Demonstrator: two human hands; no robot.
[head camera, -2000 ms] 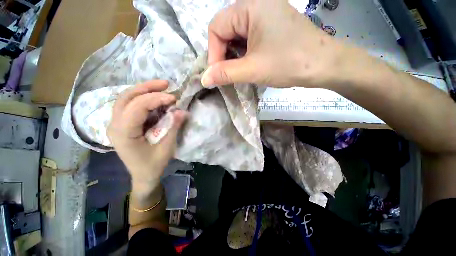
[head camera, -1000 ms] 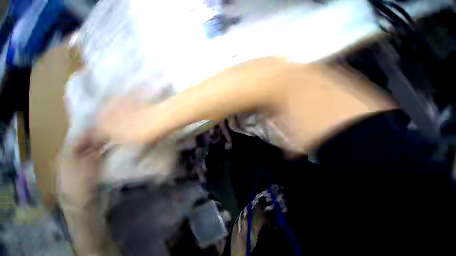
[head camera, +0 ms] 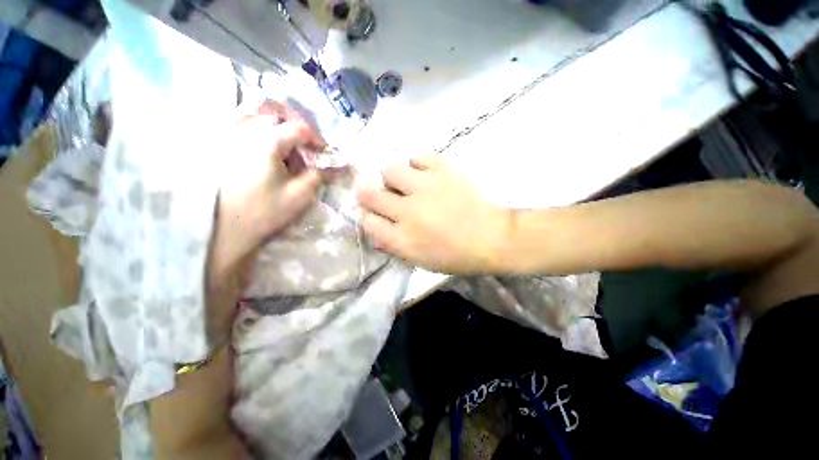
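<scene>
A large bundle of off-white cloth with beige-grey blotches (head camera: 305, 373) lies over the table's front edge and hangs down. My left hand (head camera: 269, 171) pinches the cloth's edge just in front of the presser foot and needle (head camera: 339, 94). My right hand (head camera: 427, 216) rests on the cloth to the right, fingers bent onto it; whether they grip it is hidden. A browner blotched piece (head camera: 539, 305) hangs below the table edge on the right. Bright light washes out the cloth near the needle.
Black-handled shears (head camera: 745, 54) lie at the table's far right. The white table's front edge (head camera: 647, 162) runs diagonally. A brown board (head camera: 40, 296) is at left. A blue plastic bag (head camera: 696, 368) is at lower right, and a grey box (head camera: 373, 422) is below the table.
The cloth and both hands are now close in front of the needle, which has come into view. Two seconds ago the hands held the cloth up near the table edge. The view has turned.
</scene>
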